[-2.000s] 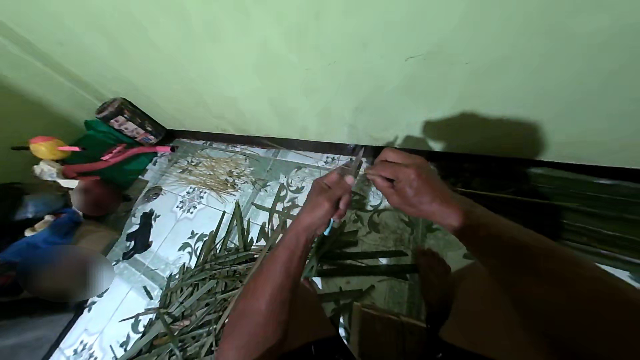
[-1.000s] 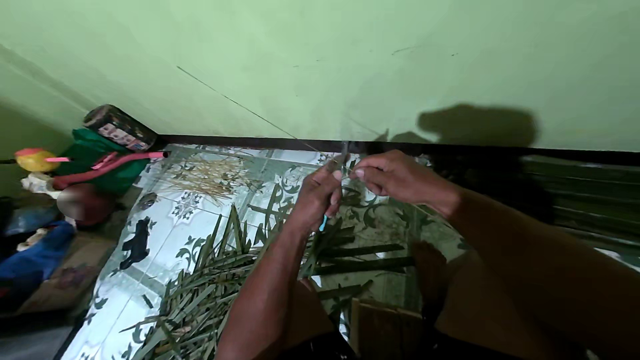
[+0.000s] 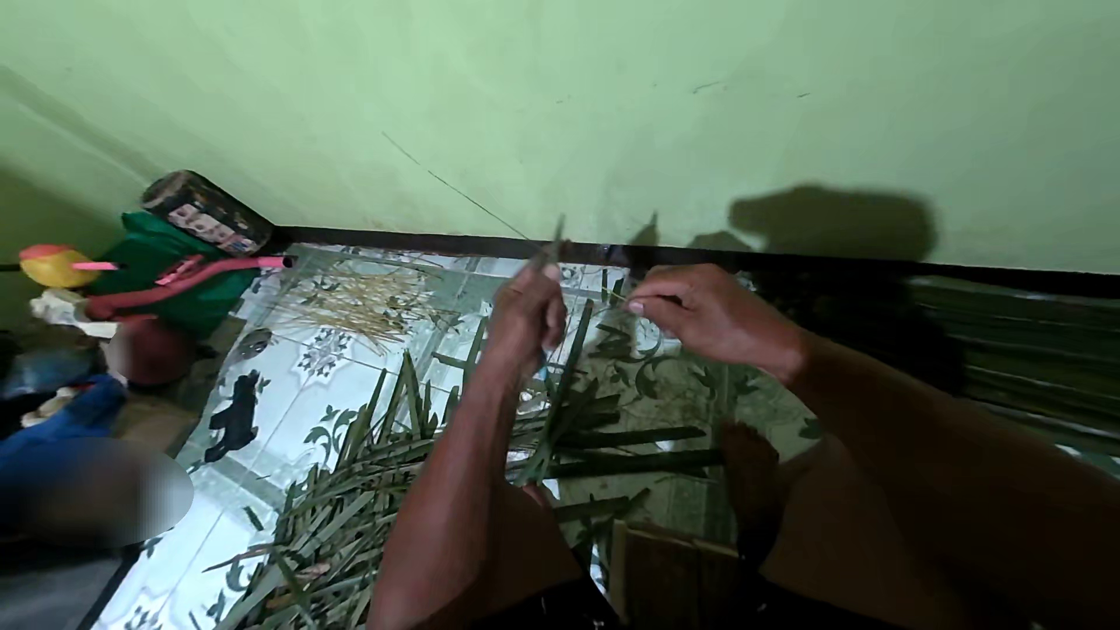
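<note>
My left hand [image 3: 528,317] is closed round a knife [image 3: 553,249], whose blade points up towards the wall; a bit of blue shows below the fist. A thin strip [image 3: 455,187] runs from the knife up and to the left. My right hand [image 3: 691,311], to the right and apart from the left, pinches the end of a thin yellow-green strip [image 3: 614,296] between thumb and fingers. Beneath my hands, a heap of green leaf strips [image 3: 350,516] lies on the patterned tile floor. A pile of thin pale sticks [image 3: 363,302] rests farther left.
A green wall [image 3: 560,105] with a dark base stands ahead. At left are a dark cylindrical container [image 3: 210,213], a green bag [image 3: 197,302], a pink-red curved object [image 3: 192,278] and a black animal-shaped item [image 3: 236,418]. Long dark green strips [image 3: 1032,350] lie at right.
My right hand has moved right, away from my left, which stays closed round the knife. The long thin strip beside the wall does not show in the earliest frame.
</note>
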